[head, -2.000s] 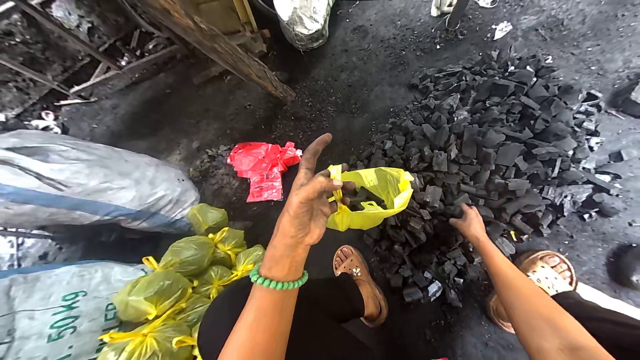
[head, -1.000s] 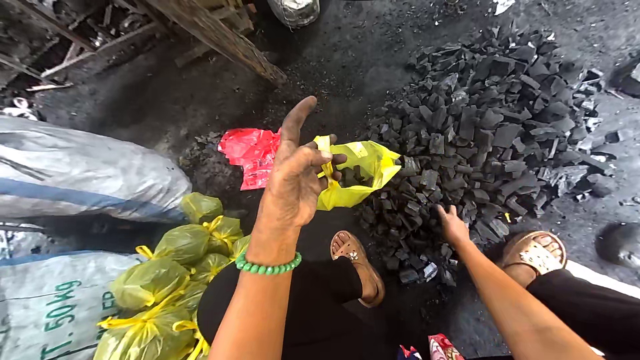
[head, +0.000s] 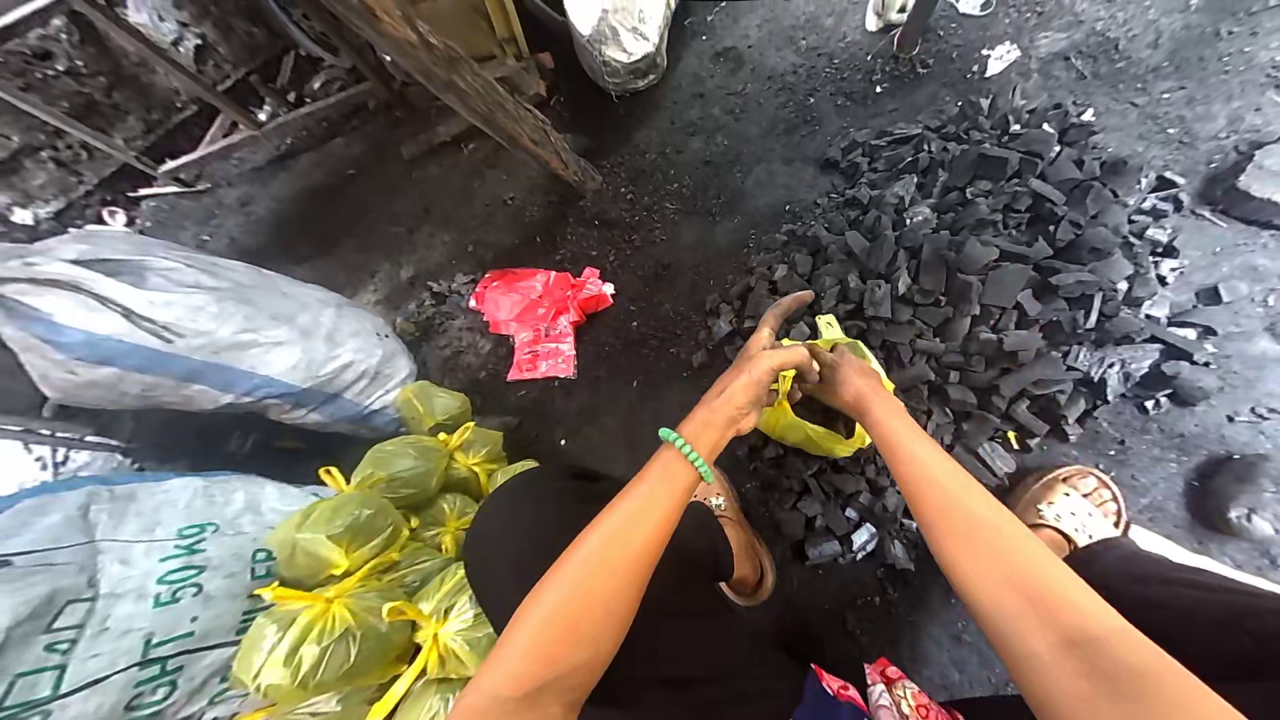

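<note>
My left hand (head: 762,375), with a green bead bracelet on its wrist, grips the rim of a yellow plastic bag (head: 822,436), its index finger pointing out. At the bag's mouth is my right hand (head: 842,378), its fingers partly hidden, so whether they hold anything cannot be told. Dark pieces show inside the bag. The bag hangs at the near left edge of a heap of charcoal pieces (head: 985,265) on the ground.
Tied yellow bags (head: 340,540) are piled at the lower left beside large woven sacks (head: 190,325). A red plastic bag (head: 543,318) lies flat on the dark ground. A wooden post (head: 480,90) slants above it. My sandalled feet stand near the heap.
My right hand has moved from the near edge of the charcoal heap up to the mouth of the yellow bag. The left hand still holds the bag.
</note>
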